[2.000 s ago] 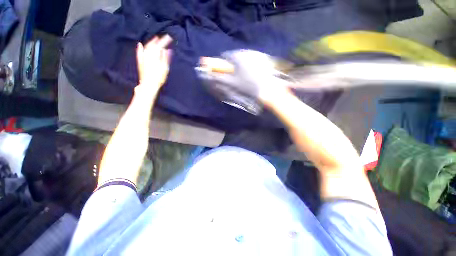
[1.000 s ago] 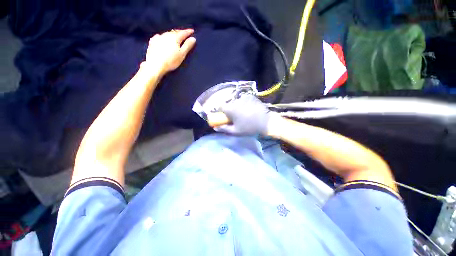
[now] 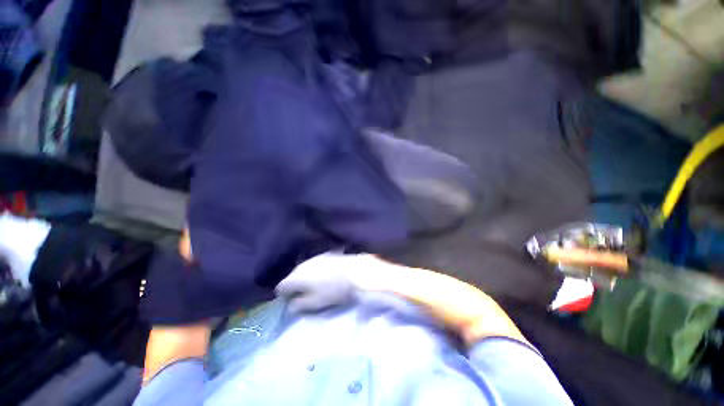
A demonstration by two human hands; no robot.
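The dark navy garment (image 3: 294, 158) lies in loose folds across the dark padded board (image 3: 147, 123), its lower part pulled down in front of my body. My left hand (image 3: 186, 244) is mostly hidden by the navy cloth; only a little skin shows at the cloth's left edge, and its grip cannot be seen. My grey-gloved right hand (image 3: 321, 284) is blurred, with fingers curled at the garment's lower edge. The steam iron (image 3: 583, 252), with an orange-brown handle, stands at the right, out of my hands.
A red and white piece (image 3: 573, 295) and green cloth (image 3: 659, 321) are beside the iron. A yellow hose (image 3: 691, 170) curves at far right. A black garment pile (image 3: 87, 270) and white cloth (image 3: 22, 244) are at lower left. More dark cloth lies at the top.
My right hand has let go of the iron, which now stands at the right, and has moved to the garment. My left hand has moved down under the cloth. The garment is shifted and bunched towards me.
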